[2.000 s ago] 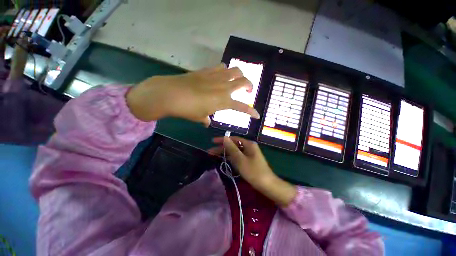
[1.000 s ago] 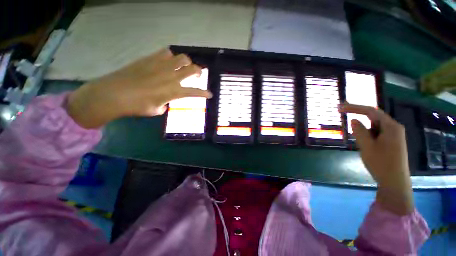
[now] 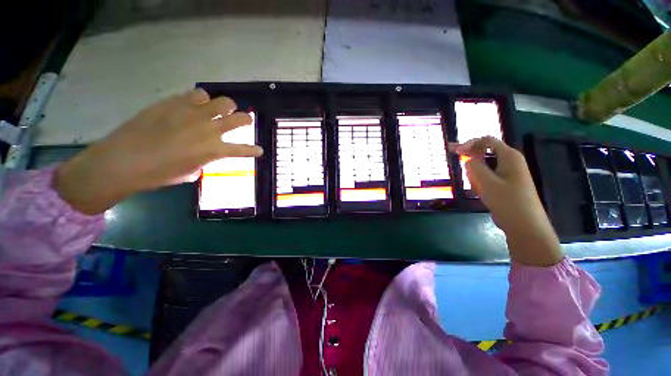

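The phone tray (image 3: 335, 94) lies in front of me with five lit phones upright in its slots. My left hand (image 3: 165, 143) is over the upper part of the leftmost phone (image 3: 228, 194), fingers spread, holding nothing. My right hand (image 3: 500, 176) is at the rightmost phone (image 3: 477, 114), partly covering its screen. Its fingers are bent, with fingertips near the gap beside the fourth phone (image 3: 424, 158); I see nothing held. The second (image 3: 299, 158) and third (image 3: 362, 158) phones show table-like rows above orange bars. A thin white cable (image 3: 322, 308) hangs down my chest.
A second black tray (image 3: 563, 191) with dark-screened phones (image 3: 629, 183) lies at right. A yellow-green wrapped post (image 3: 625, 84) stands at upper right. A cream board (image 3: 199, 44) and pale grey board (image 3: 393, 44) lie behind the tray. The green bench (image 3: 309, 239) has a shiny front edge.
My right hand has left the cable by the leftmost phone and moved to the rightmost phone. The cable now hangs loose. My left hand stays at the leftmost phone. The view has turned and shifted right.
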